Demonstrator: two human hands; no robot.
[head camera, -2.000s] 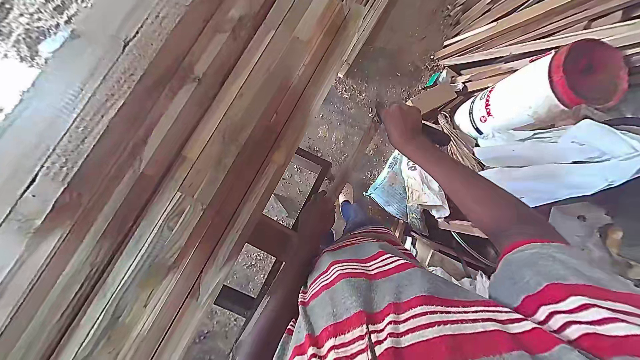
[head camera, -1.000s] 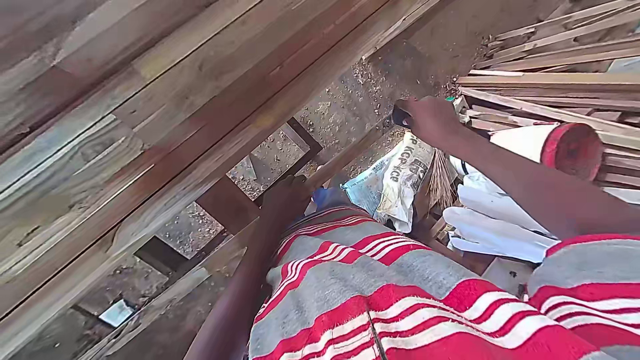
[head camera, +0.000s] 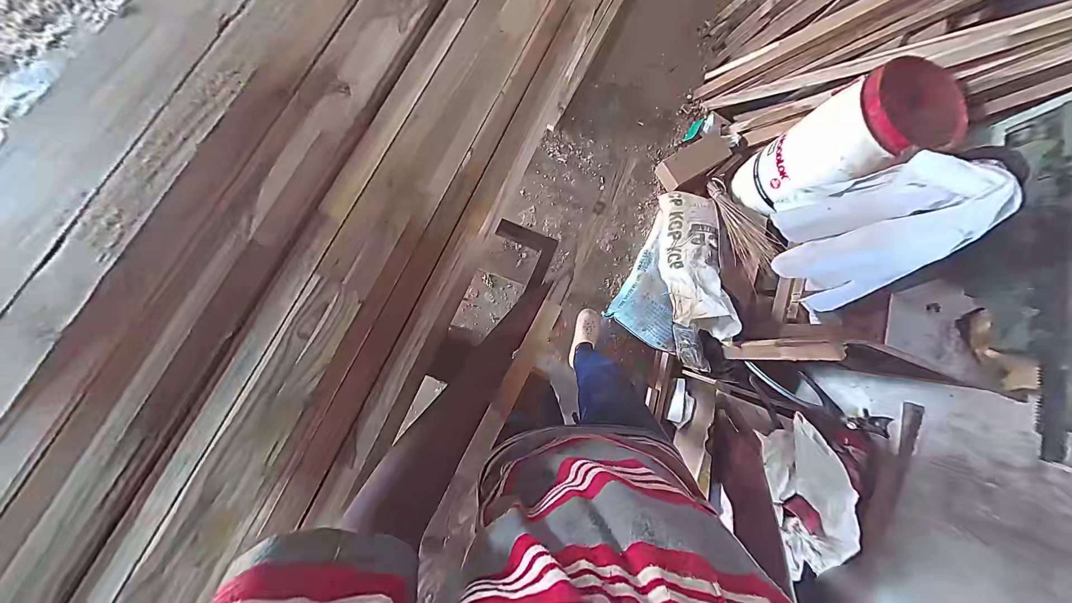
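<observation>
My left hand (head camera: 534, 300) is at the end of my outstretched forearm, in the middle of the view beside the edge of the long boards. It is dark and blurred, so its fingers and grip cannot be made out. Right beside the forearm runs a narrow wooden strip (head camera: 523, 360), slanting down toward my striped shirt. Long wooden boards (head camera: 276, 276) lie side by side across the left half, above a dark frame piece (head camera: 526, 236). My right hand is out of view.
A white bucket with a red rim (head camera: 825, 146) lies on its side by stacked wood strips (head camera: 821, 50). Near it are a white cloth (head camera: 896, 213), a printed sack (head camera: 691, 260) and a straw broom (head camera: 745, 226). My shoe (head camera: 587, 325) stands on the dusty ground.
My right hand, earlier stretched out past the far end of a wooden strip near the sack, has left the view. My left arm still reaches along the boards. The view has turned.
</observation>
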